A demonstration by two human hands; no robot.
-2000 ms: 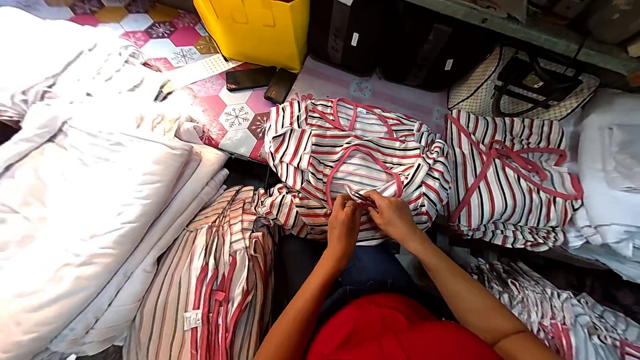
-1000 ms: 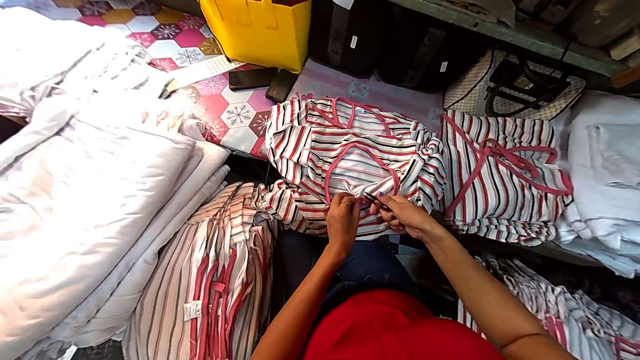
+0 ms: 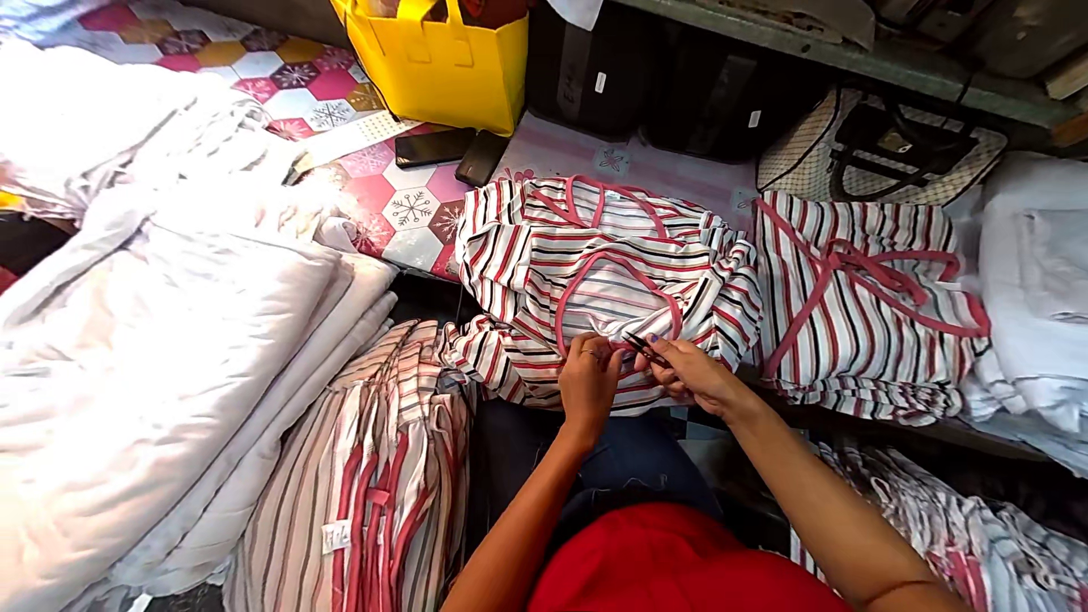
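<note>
A striped garment (image 3: 501, 263) with pink trim lies spread in front of me, its round neckline facing up. My left hand (image 3: 588, 374) pinches the pink-trimmed edge of that neckline. Close on its right, my right hand (image 3: 687, 372) holds a small dark pointed tool (image 3: 633, 342), probably thread snips, with the tip at the same edge. Most of the tool is hidden by the fingers. Right of this garment lies a folded striped garment (image 3: 901, 340) with a pink tie.
White folded fabric (image 3: 153, 357) is heaped at the left, beside striped garments (image 3: 297, 476). Behind are a yellow bag (image 3: 442, 72), two phones (image 3: 433, 148), black cases (image 3: 586, 76) and a checked handbag (image 3: 799, 153). More white fabric (image 3: 1028, 255) and striped garments (image 3: 943, 527) are at the right.
The dark tool shows in my right hand now and one second ago; two seconds ago it was not plainly visible. My left hand stays at the neckline edge.
</note>
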